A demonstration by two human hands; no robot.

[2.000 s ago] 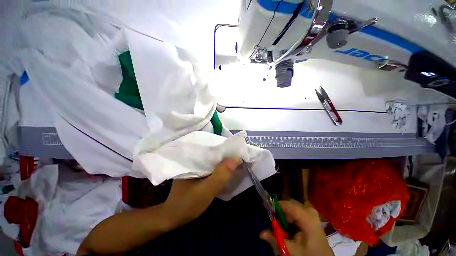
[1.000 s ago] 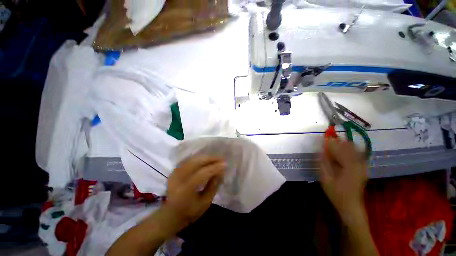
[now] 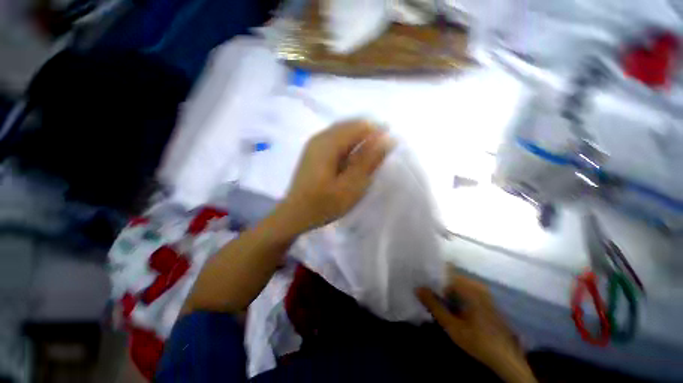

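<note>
The head view is blurred. A white garment body (image 3: 389, 239) hangs between my two hands over the table's front edge. My left hand (image 3: 337, 172) is raised and grips its upper part. My right hand (image 3: 468, 310) holds its lower right edge. The fabric scissors (image 3: 595, 303), with one red and one green handle loop, lie on the table at right, out of my hands. The thread snips (image 3: 624, 267) lie beside them, partly hidden by the scissors.
The sewing machine (image 3: 550, 142) stands at right. A brown plastic-wrapped packet (image 3: 404, 54) lies at the back. White pieces (image 3: 217, 112) are stacked at left. Printed red, white and green cloth (image 3: 161, 262) is at lower left.
My right hand has let go of the scissors on the table and taken the cloth. My left hand has lifted its part of the cloth. The camera view has swung left.
</note>
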